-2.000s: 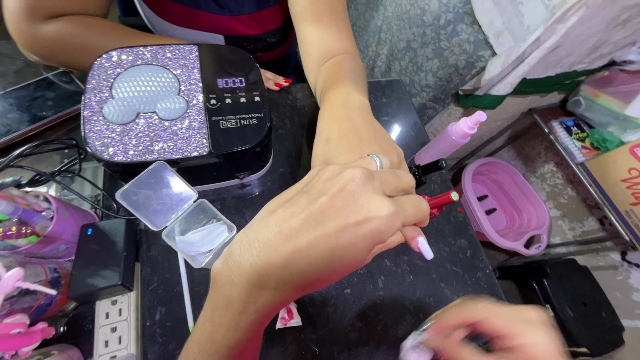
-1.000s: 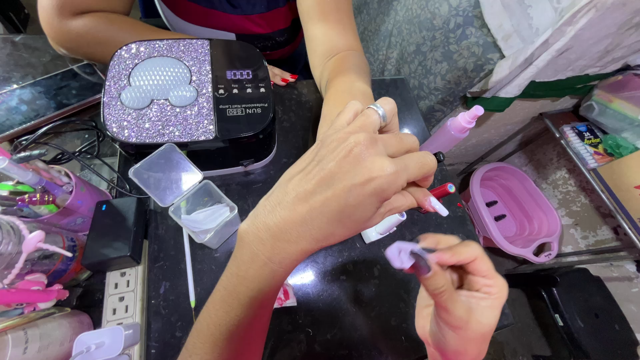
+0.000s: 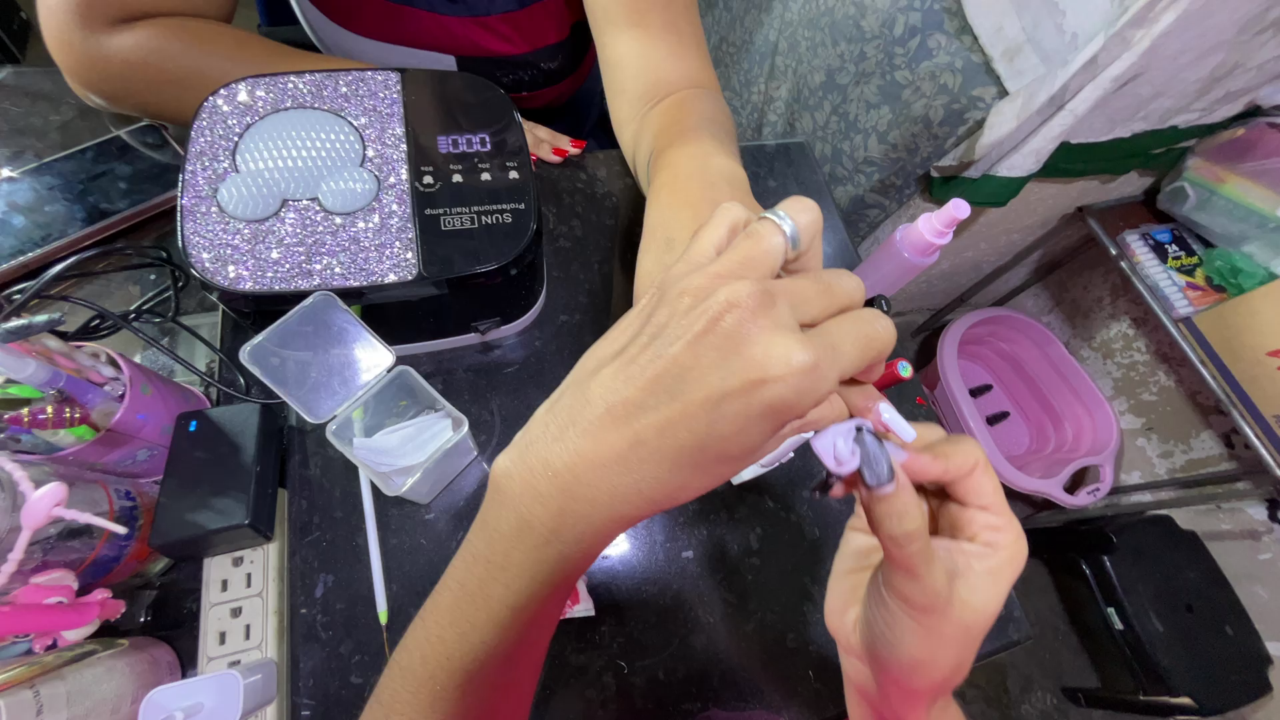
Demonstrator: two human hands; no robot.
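My left hand (image 3: pixel 720 350), with a silver ring, is closed around the other person's hand and holds one finger out. That finger's long white-tipped nail (image 3: pixel 894 421) points toward my right hand (image 3: pixel 920 540). Between my right thumb and fingers is a small folded lilac wipe (image 3: pixel 842 447), which is at the nail; whether it presses on it I cannot tell. My right thumbnail is dark grey. A red-capped bottle (image 3: pixel 893 373) shows just past the held finger. An open clear plastic box (image 3: pixel 405 435) with white wipes (image 3: pixel 403 440) stands left of my left forearm.
A glittery nail lamp (image 3: pixel 300 180) stands at the back left of the black table. Near it are a thin brush (image 3: pixel 372 550), a black adapter (image 3: pixel 220 480) and a power strip (image 3: pixel 235 600). A pink spray bottle (image 3: pixel 910 245) stands at the right edge, beside a pink basin (image 3: pixel 1030 400).
My right hand has come up from the lower right with the lilac wipe to the other person's nail. My left hand keeps hold of the other person's hand.
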